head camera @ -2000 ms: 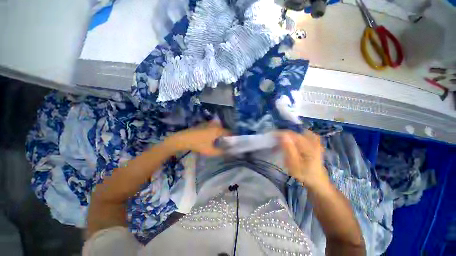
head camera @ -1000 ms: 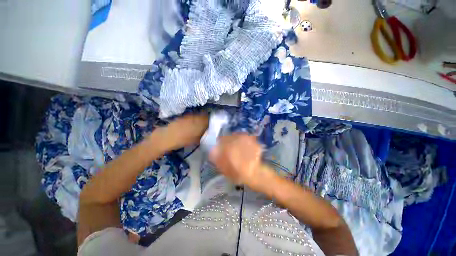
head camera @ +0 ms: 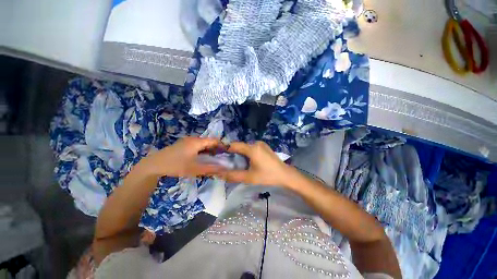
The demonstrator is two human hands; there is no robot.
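My left hand (head camera: 188,157) and my right hand (head camera: 256,163) meet in front of my chest, fingers curled around a small bunched piece of pale blue-grey fabric (head camera: 226,159). The fingers hide most of it. Ahead of them, the pale blue shirred panel (head camera: 261,68) lies folded over the table edge. Beside it the dark blue floral fabric (head camera: 329,95) hangs over the front edge.
Floral fabric (head camera: 125,136) is heaped below the table at left. Pale gathered garment pieces (head camera: 400,201) hang at right over the blue bin (head camera: 474,240). Red and yellow handled scissors (head camera: 465,46) lie on the machine bed (head camera: 408,32). A ruler strip (head camera: 414,111) runs along the edge.
My hands were apart with a pale strip between them, then crossed close together, and now meet fingertip to fingertip around the bunched fabric. The table and its contents have shifted right and up in view.
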